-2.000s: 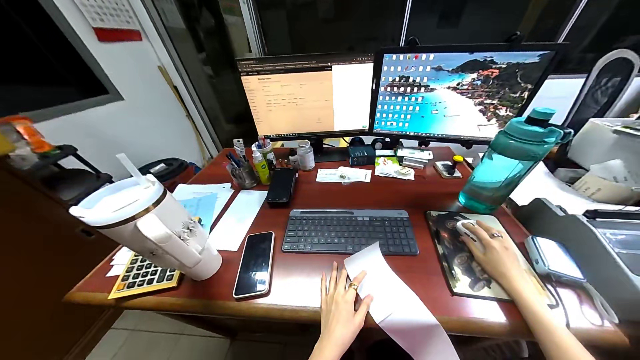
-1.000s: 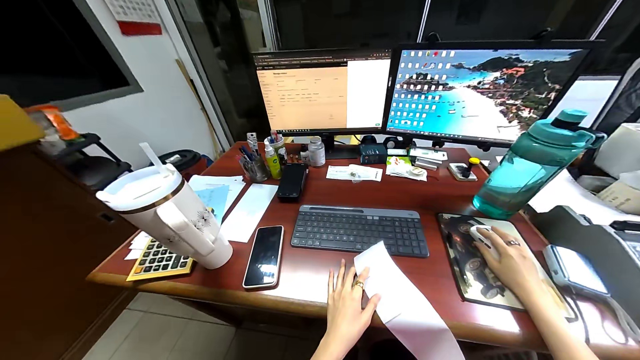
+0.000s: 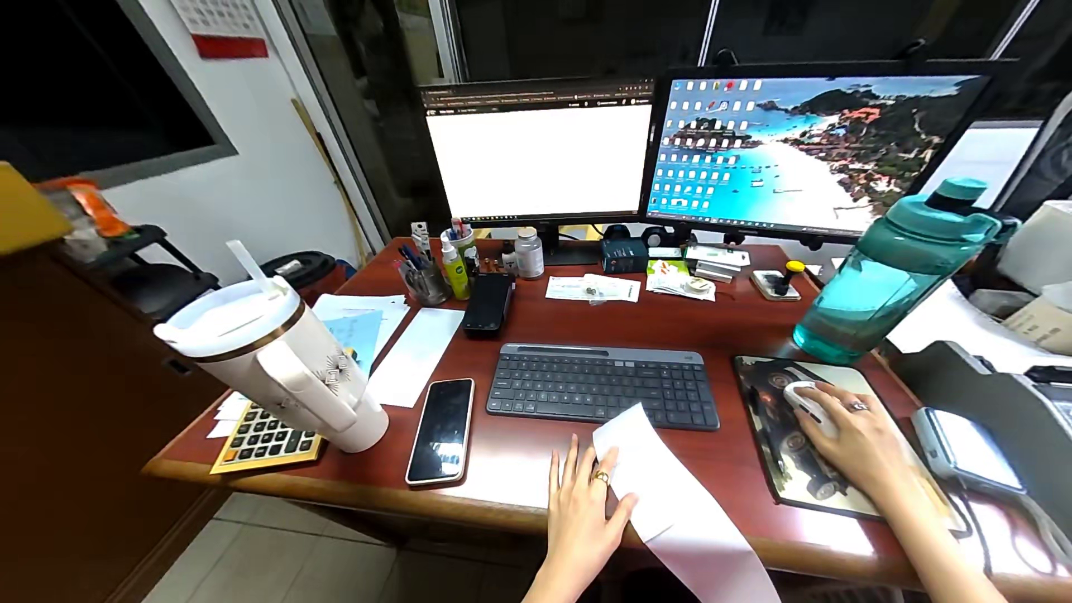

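My left hand [image 3: 584, 512] lies with fingers spread at the desk's front edge, its fingertips and thumb touching the left side of a long white paper strip [image 3: 670, 494]. The strip's upper tip overlaps the front of a black keyboard [image 3: 599, 387], and its lower end hangs over the edge. My right hand [image 3: 854, 435] rests over a white computer mouse [image 3: 811, 409] on a picture-printed mouse pad [image 3: 775, 435]. A smartphone [image 3: 441, 431], its screen dark, lies left of the keyboard. Behind stand two lit monitors; the left one [image 3: 544, 159] shows a mostly white page, the right one [image 3: 804, 151] a beach picture.
A white tumbler with a straw [image 3: 293, 368] stands at the left beside a calculator [image 3: 268, 440]. A teal bottle [image 3: 888, 276] stands at the right, near a grey device [image 3: 971, 448] with cables. Pens in a holder [image 3: 425, 280], small bottles and papers sit along the back.
The left monitor's page has turned from an orange-tinted page with text to mostly blank white. Both hands hold about the same places. The view has shifted slightly.
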